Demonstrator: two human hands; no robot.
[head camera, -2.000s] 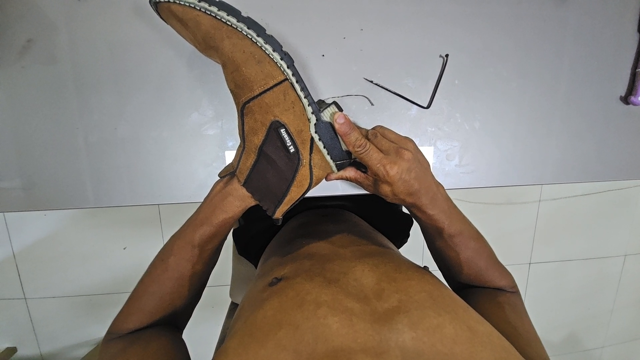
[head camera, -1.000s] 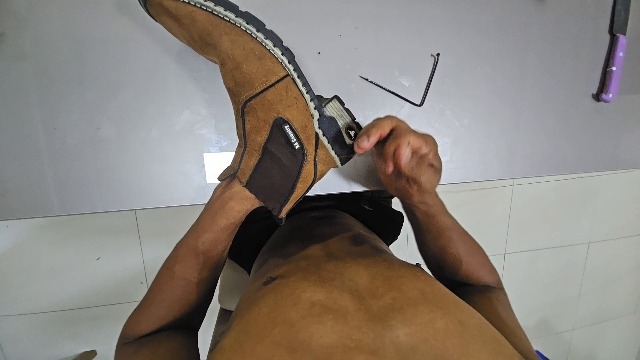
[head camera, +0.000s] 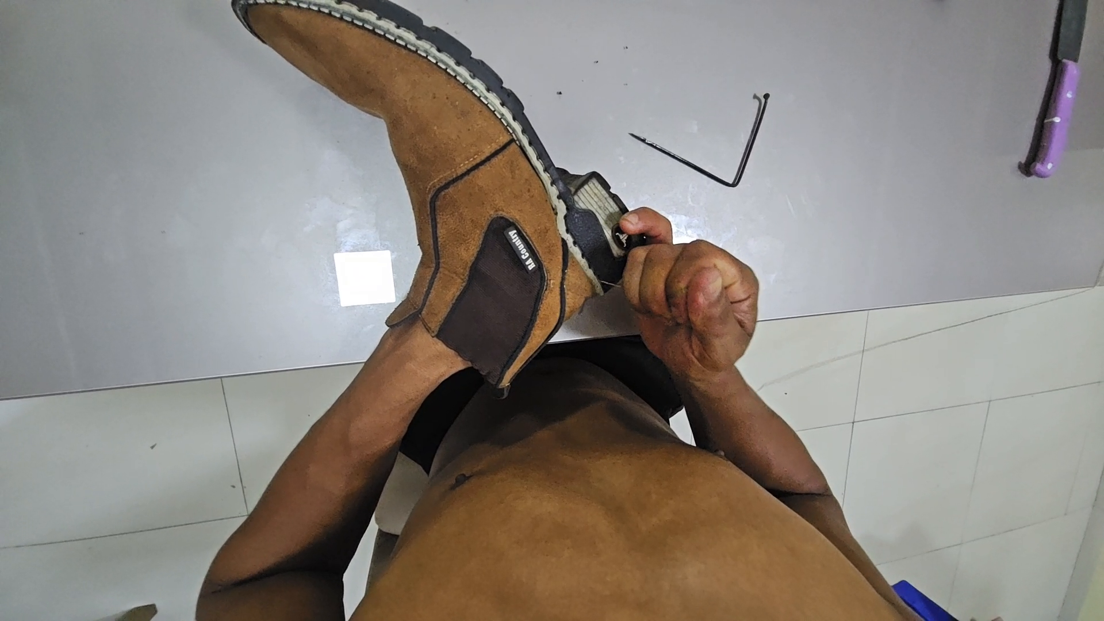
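A brown suede boot (head camera: 474, 181) with a black rubber sole lies on its side over the grey tabletop, toe toward the top left. My left hand is hidden inside the boot shaft; only the wrist and forearm show below the opening. At the boot heel (head camera: 599, 220), my right hand (head camera: 690, 293) is closed with its fingers curled, beside a small dark piece (head camera: 630, 239) at the heel's edge. A thin thread-like line runs between the heel and this hand. What the curled fingers hold is mostly hidden.
A bent black metal rod (head camera: 733, 183) with a pointed end lies right of the boot. A knife with a purple handle (head camera: 1056, 121) is at the table's far right. The grey table's front edge (head camera: 155, 384) runs just below the boot, above a white tiled floor.
Two seconds ago my right thumb and fingers pressed on the heel; now the hand is curled beside it. The view has shifted, bringing the knife further into sight.
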